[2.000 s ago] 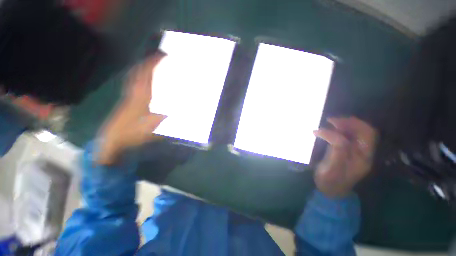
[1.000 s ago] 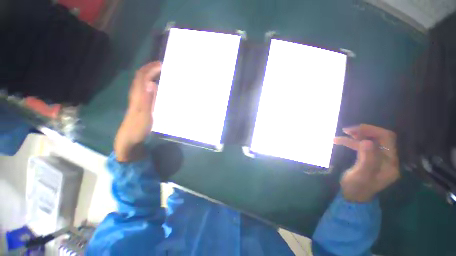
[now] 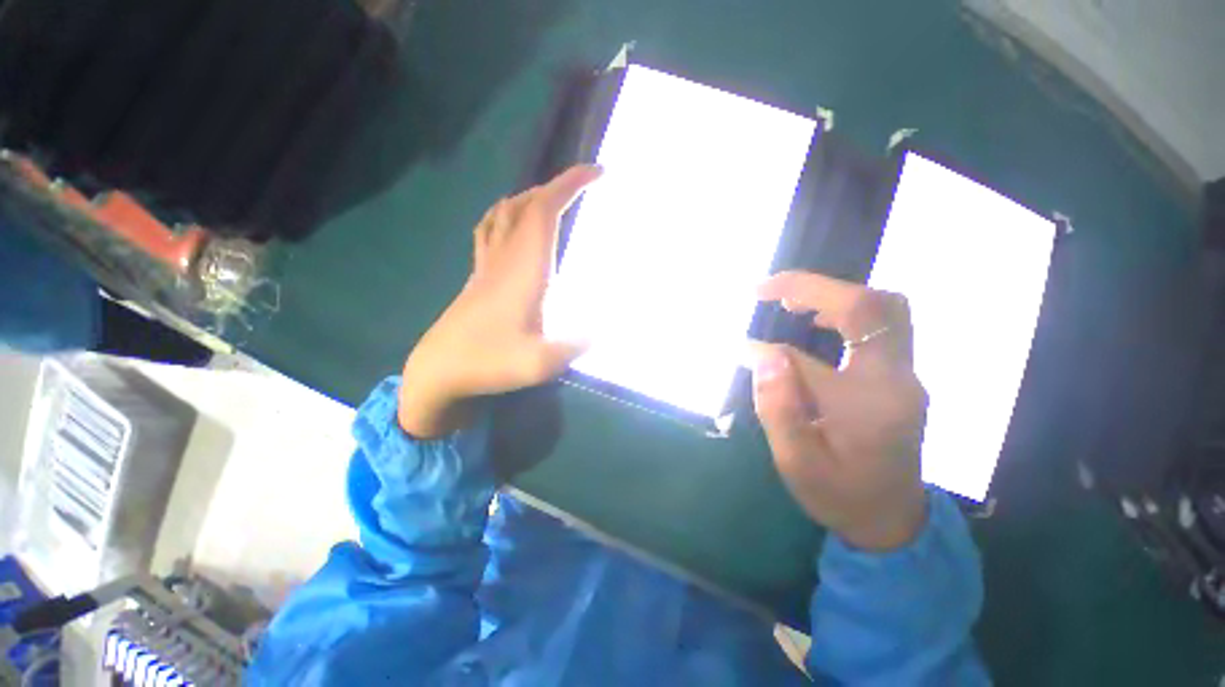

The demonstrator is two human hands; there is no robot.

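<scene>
The left tablet point(image 3: 685, 228) lies on the green mat with its screen glaring white. The right tablet point(image 3: 981, 295) lies beside it, also lit white. A dark carrier point(image 3: 840, 208) shows between them, with small pale bits at the tablet corners. My left hand point(image 3: 500, 302) rests at the left edge of the left tablet, thumb and fingers spread along it; whether it grips is unclear. My right hand point(image 3: 846, 403) is over the gap between the tablets, thumb and forefinger apart at the left tablet's right edge, covering part of the right tablet. It holds nothing visible.
A black stack point(image 3: 202, 121) stands at the left, beside a red-orange sheet point(image 3: 134, 226) and crinkled clear plastic point(image 3: 231, 275). Another dark stack point(image 3: 1155, 470) is at the right. A pale tote point(image 3: 94, 456) and a slotted rack point(image 3: 155, 651) stand below the bench at the left.
The tablets appear further right in view as the camera has shifted. My right hand has moved from the right tablet's right edge to the gap. My left hand stays at the left tablet's edge.
</scene>
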